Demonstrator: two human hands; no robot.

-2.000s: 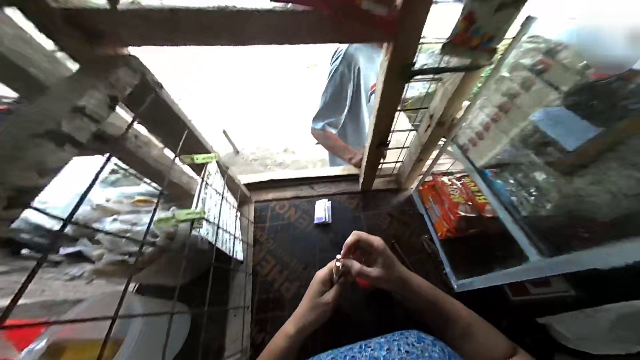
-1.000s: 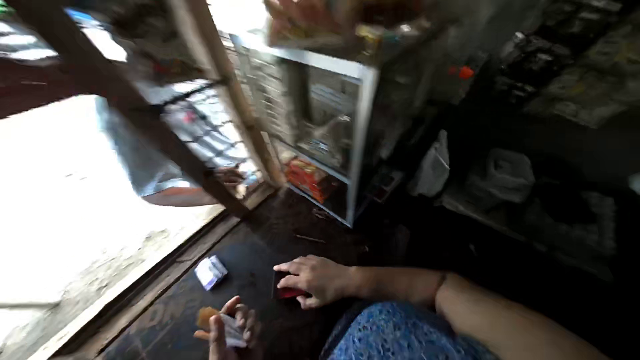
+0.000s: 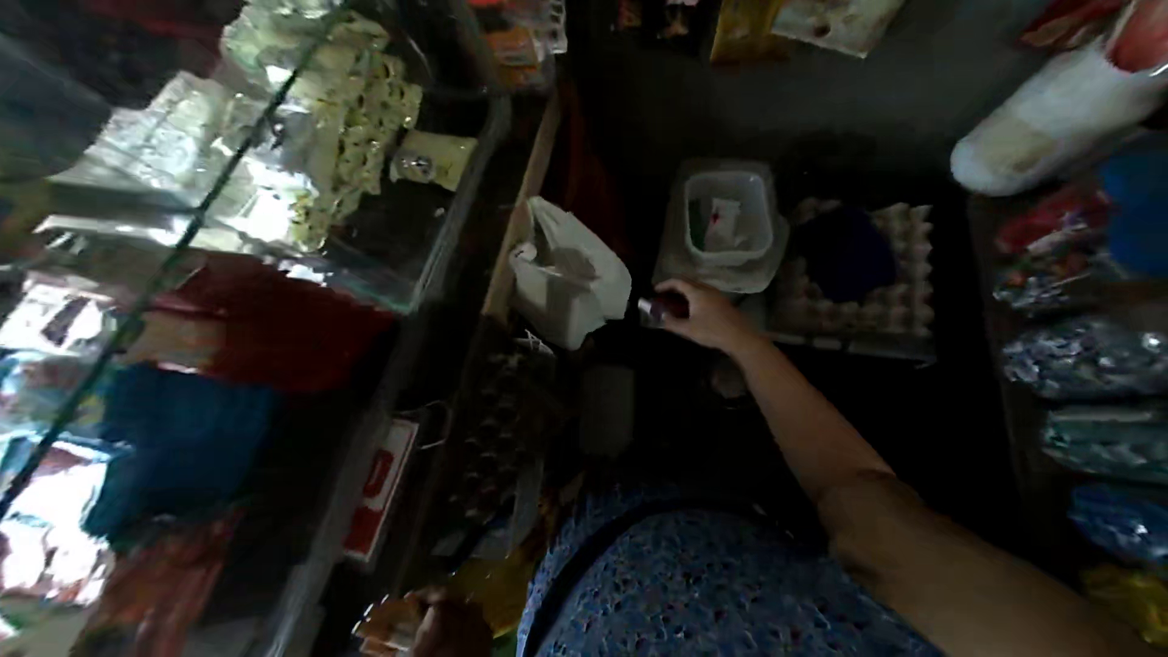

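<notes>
My right hand [image 3: 704, 315] reaches forward with its fingers closed around a small dark red object [image 3: 673, 305] with a pale, shiny end; its kind cannot be told. Just beyond the hand stands a translucent plastic tub [image 3: 728, 219] with a small packet inside. To the left of the hand is a white plastic bag [image 3: 573, 274], standing partly open. My left hand [image 3: 447, 625] is low at the bottom edge, blurred and partly cut off, holding something orange and white [image 3: 392, 625] that looks like paper.
Egg trays [image 3: 853, 265] with a dark purple item on top lie right of the tub. Packaged goods [image 3: 1086, 356] line the right side. A glass-sided case [image 3: 456, 210] with bagged goods fills the left. A red and white box [image 3: 379, 493] lies beside it.
The view has swung far right, away from the window opening. My right hand, earlier on the dark surface over a red object, now reaches out beside the tub with a dark red object.
</notes>
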